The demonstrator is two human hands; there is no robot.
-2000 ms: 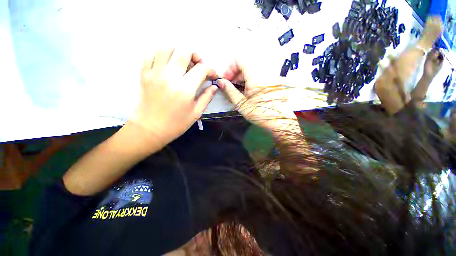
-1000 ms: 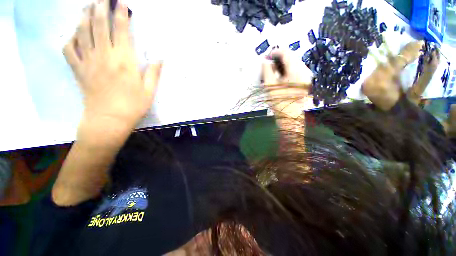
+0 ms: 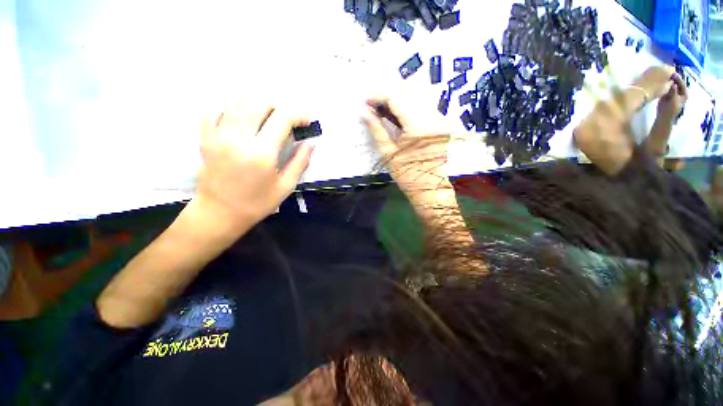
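Observation:
My left hand [image 3: 250, 162] is over the white table top near its front edge and holds a black moulded part [image 3: 307, 131] between thumb and fingers. My right hand [image 3: 396, 131] is a short way to the right, apart from the left hand. Something dark shows between its thumb and fingers; whether it is a part, a tool or shadow I cannot tell. Several loose black parts [image 3: 435, 69] lie ahead of and to the right of my right hand. Long hair crosses my right wrist and forearm.
A heap of black parts [image 3: 404, 11] lies at the top of the view and a wider heap [image 3: 519, 99] at the right. Another person's hands [image 3: 614, 131] are beyond it. A blue bin [image 3: 680, 32] stands at the far right. The white table's front edge [image 3: 103, 216] runs below my hands.
My left hand has come from the upper left down toward the middle, and a black part now shows in it. My right hand has moved left, away from the right heap.

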